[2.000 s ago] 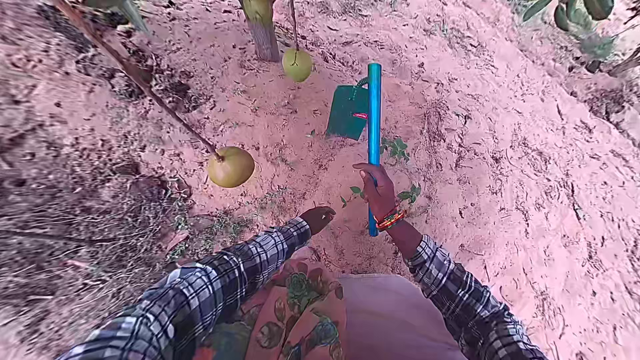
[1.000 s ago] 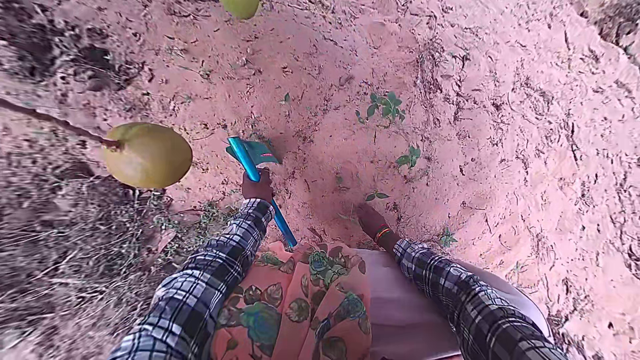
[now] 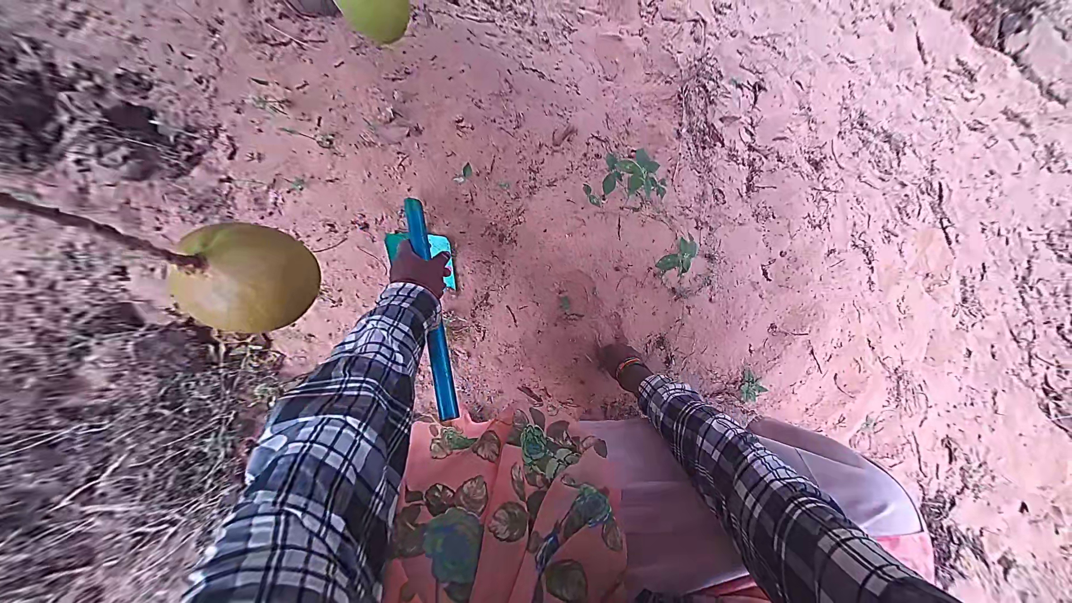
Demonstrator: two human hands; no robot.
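Note:
My left hand [image 3: 420,268] grips the blue handle [image 3: 442,368] of a hand hoe, left of the middle of the head view. The hoe's green metal blade [image 3: 440,249] shows beside and behind the fingers, at or near the soil. My right hand [image 3: 615,356] reaches down to the reddish ground, right of centre; its fingers are blurred and dark, so whether they hold anything is unclear. Small green weeds [image 3: 636,174] grow beyond it, with another leafy sprig [image 3: 678,256] a little nearer and a low seedling [image 3: 751,385] to its right.
A yellow-green mango [image 3: 244,278] hangs on a stem at the left, close to my left forearm. Part of another green fruit [image 3: 375,17] hangs at the top edge. Dry grass and twigs [image 3: 126,469] cover the lower left. Rough reddish soil [image 3: 837,209] extends on the right.
The hoe was in my right hand two seconds ago and is now in my left. My right hand has come down to the ground. The view has shifted.

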